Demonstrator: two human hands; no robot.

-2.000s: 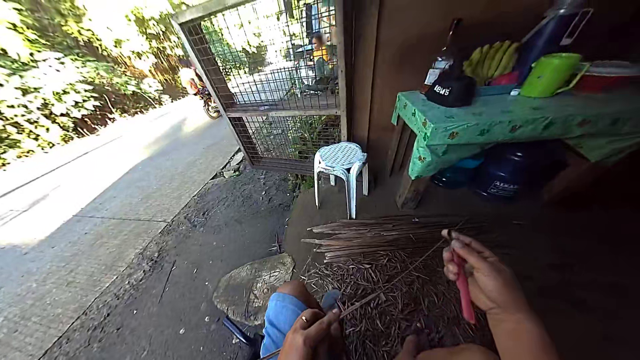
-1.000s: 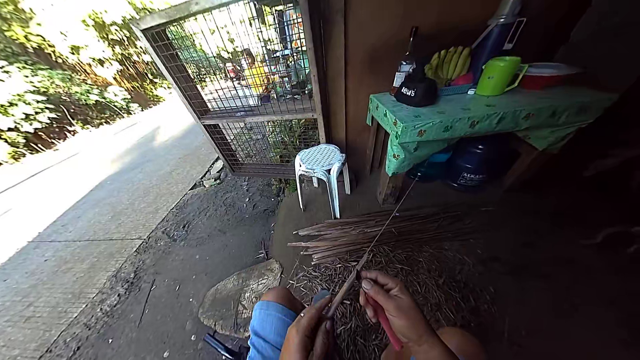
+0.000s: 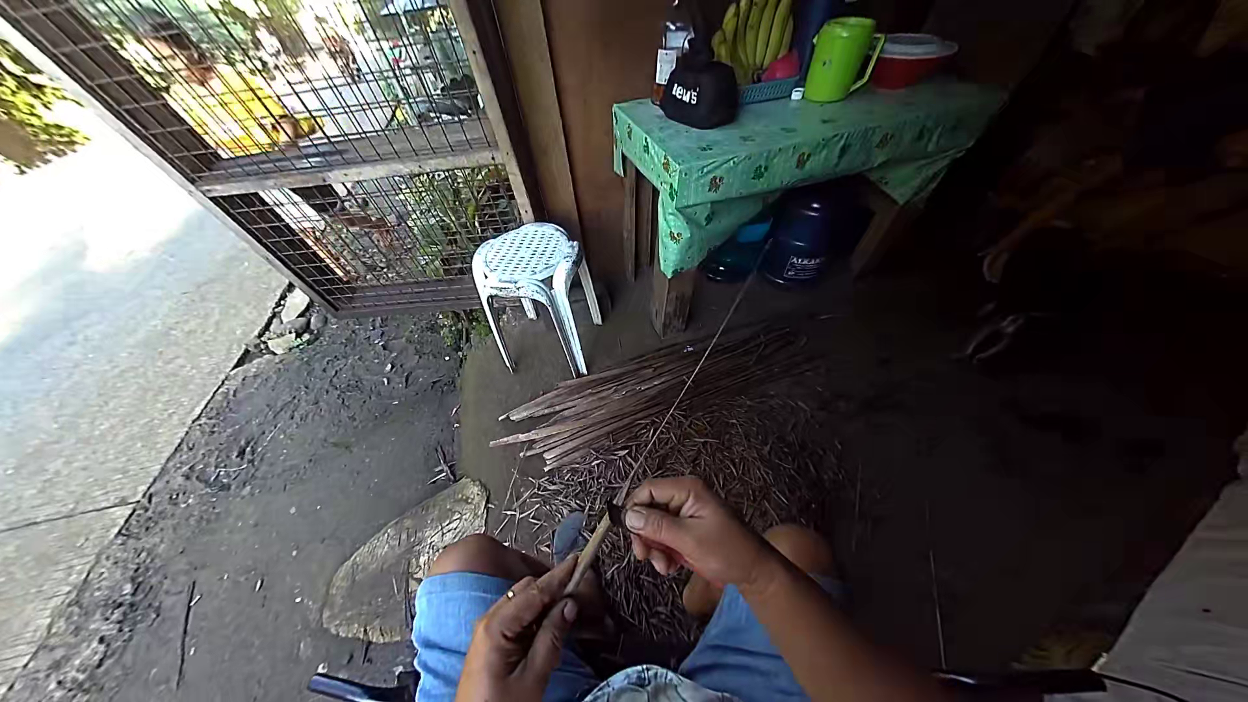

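Observation:
My left hand point(image 3: 529, 624) grips the pale, thick end of a long thin palm-leaf midrib or similar plant strip point(image 3: 588, 554), which slants up and away over the floor. Against the strip, just beyond the pale part, my right hand point(image 3: 675, 526) holds a small dark blade point(image 3: 614, 514); its handle is hidden in the fingers. Below and beyond both hands lies a heap of brown shavings point(image 3: 741, 468). Behind that heap rests a bundle of long brown strips point(image 3: 585, 409).
A white plastic stool point(image 3: 531, 255) stands before a wire-mesh gate point(image 3: 351, 175); a person in yellow is beyond it. A table with green cloth point(image 3: 741, 146) holds a green pitcher point(image 3: 840, 58) and bananas. Flat stone point(image 3: 409, 561) lies left of my knees.
The right hand has moved in toward the strip since the earliest frame. The red handle seen in it earlier is now hidden. The view has shifted.

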